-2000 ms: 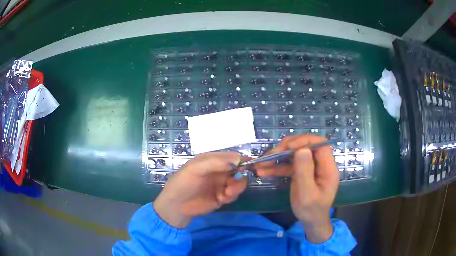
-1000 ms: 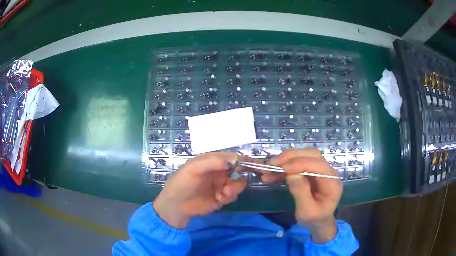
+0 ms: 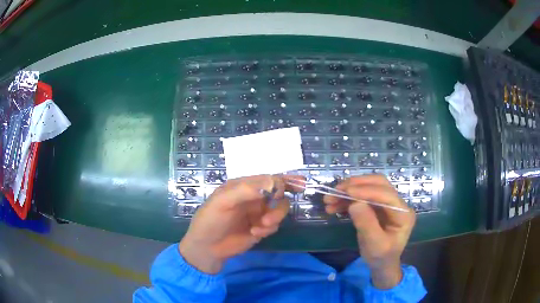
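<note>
My left hand (image 3: 228, 216) pinches a small dark component (image 3: 271, 194) between thumb and fingers, above the near part of the clear tray. My right hand (image 3: 376, 219) holds thin silvery tweezers (image 3: 343, 194) like a pen. Their tip points left, close to my left fingertips; whether it touches the component cannot be told. The clear component tray (image 3: 320, 118) holds rows of small dark parts with white dots. A plain white card (image 3: 263, 153) lies on the tray, just beyond my left hand.
A black tray stack (image 3: 487, 142) with gold-and-white parts stands at the right. A crumpled white tissue (image 3: 461, 110) lies beside it. At the left edge is a red bin (image 3: 22, 204) with white paper (image 3: 52, 122) and a clear plastic bag (image 3: 15, 127).
My right hand has moved slightly right, and the tweezer tip has drawn a little away from my left fingertips. My left hand has turned the component slightly. The card and tray have not moved.
</note>
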